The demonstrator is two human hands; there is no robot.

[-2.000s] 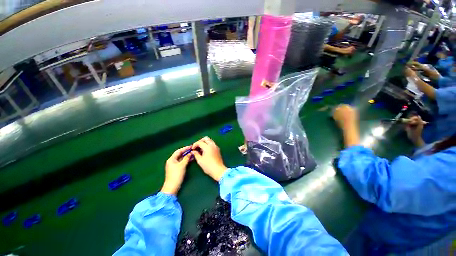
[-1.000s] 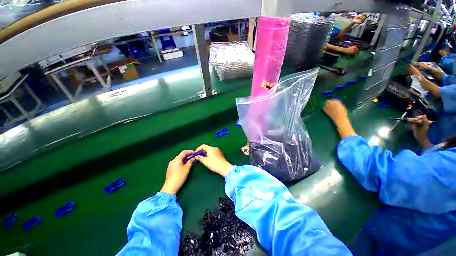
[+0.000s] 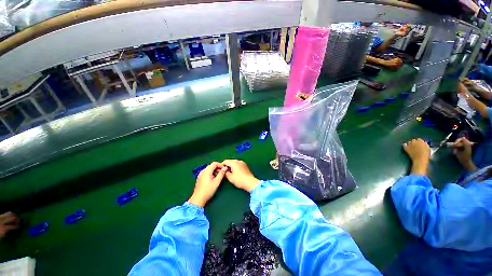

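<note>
My left hand (image 3: 207,183) and my right hand (image 3: 239,173) meet at the fingertips over the near edge of the belt. A small dark part (image 3: 226,168) shows between the fingertips; the fingers hide most of it. A blue module (image 3: 200,170) lies on the belt just behind my left hand. More blue modules (image 3: 128,196) lie in a row to the left, and others (image 3: 244,146) lie beyond my hands. A pile of shiny black parts (image 3: 243,249) lies on the green bench between my forearms.
A clear bag (image 3: 315,167) with black parts stands right of my hands, before a pink-wrapped post (image 3: 305,67). A raised shelf (image 3: 162,24) crosses above. A neighbour's hand and sleeve (image 3: 431,210) are at right. Another hand (image 3: 7,223) and a white tray (image 3: 17,266) are at left.
The blue module earlier between my fingertips is no longer seen there; one lies behind my left hand. The neighbour's hand at right has drawn back. Another person's hand has appeared at the left edge.
</note>
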